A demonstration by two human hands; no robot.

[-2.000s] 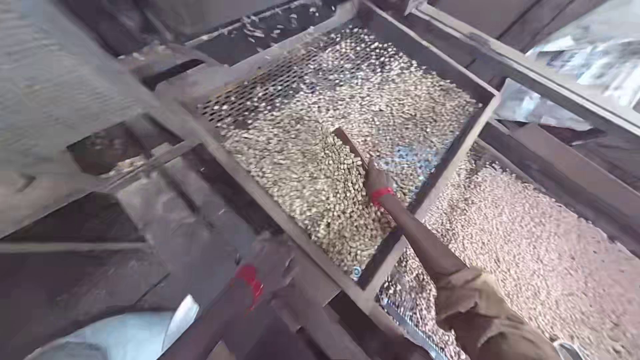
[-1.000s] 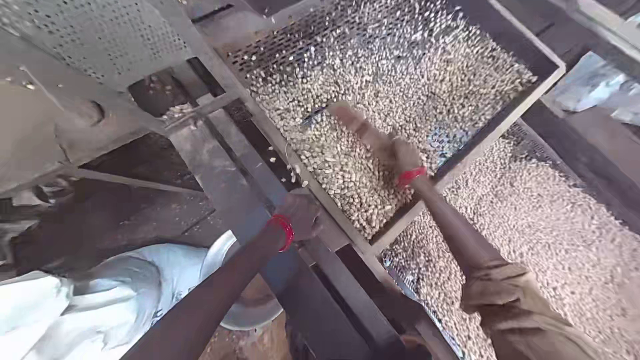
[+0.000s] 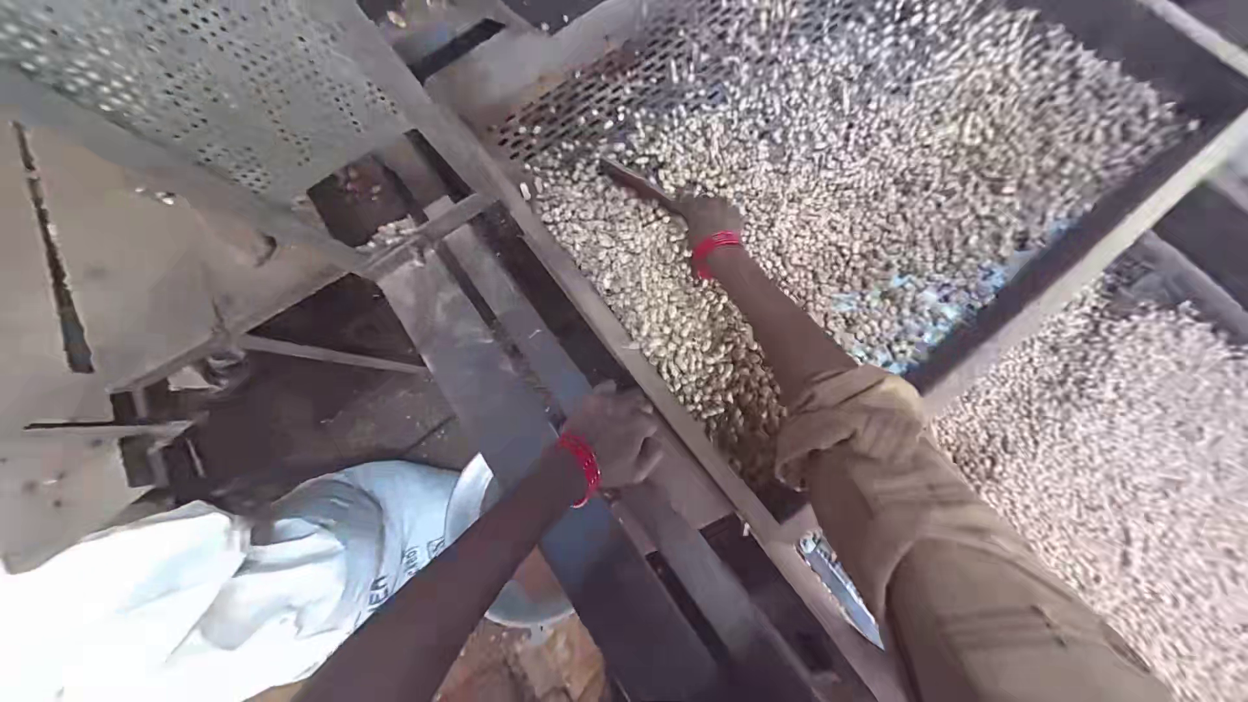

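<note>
My right hand grips a flat piece, perhaps a wooden board, seen nearly edge-on. It touches the pale nuts or kernels spread over a framed sieve tray. Bare perforated mesh shows at the tray's upper left. My left hand rests on the metal frame beam beside the tray, its fingers curled; whether they grip the beam is unclear. Both wrists wear red bangles.
A perforated metal sheet is at upper left. More kernels lie beyond the tray's side rail. White sacks and a round metal basin stand below on the left. Bluish bits lie among the kernels.
My right hand and the flat piece have moved toward the tray's left side, near the bare mesh. The piece, broad side showing a second ago, now appears narrow. The view has come closer.
</note>
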